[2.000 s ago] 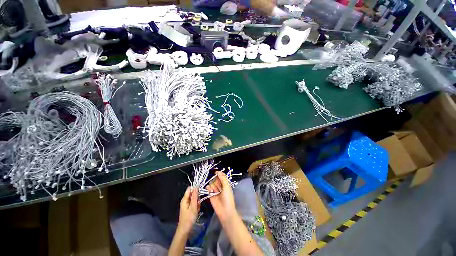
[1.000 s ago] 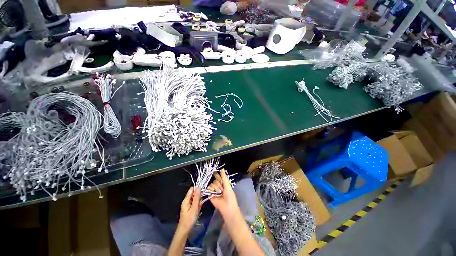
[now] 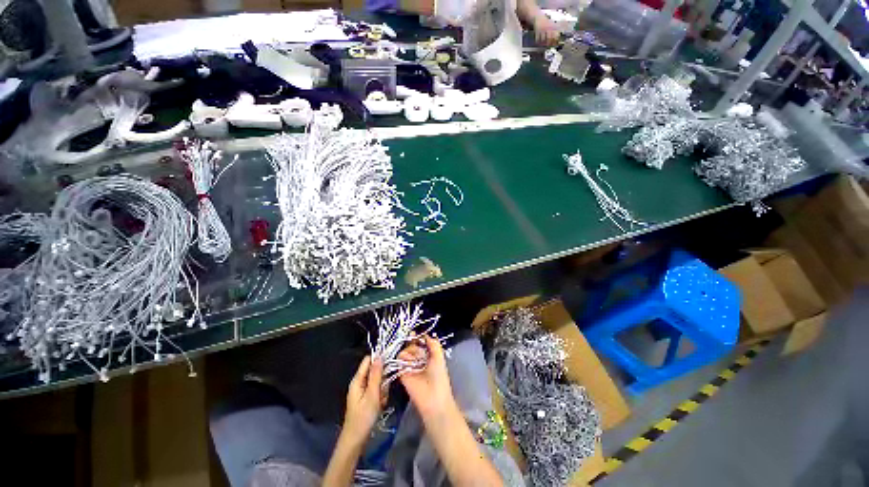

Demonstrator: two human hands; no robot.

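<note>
A fanned bunch of white wire leads [image 3: 398, 328] is held above my lap, just off the bench's front edge, ends up. My left hand [image 3: 364, 392] is closed around its lower left side. My right hand [image 3: 425, 373] is at the bunch's right side, fingers curled on some leads; the fingertips are too small to tell in detail. A large wire bundle [image 3: 338, 214] lies on the green bench [image 3: 505, 200] beyond my hands. Loose single leads [image 3: 438, 202] lie to its right.
Coiled long leads [image 3: 114, 247] and a folded tied hank [image 3: 210, 204] lie left. A small tied bundle [image 3: 602, 193] and grey-white clumps [image 3: 710, 147] lie right. A carton of leads [image 3: 610, 404] stands by my lap, near a blue stool [image 3: 672, 304]. White housings [image 3: 495, 57] and a person's hand [image 3: 543, 27] show across the bench.
My right fingers have shifted slightly lower and the bunch has spread a little. On the far line the plastic parts have moved left, and a person's hand shows at the top.
</note>
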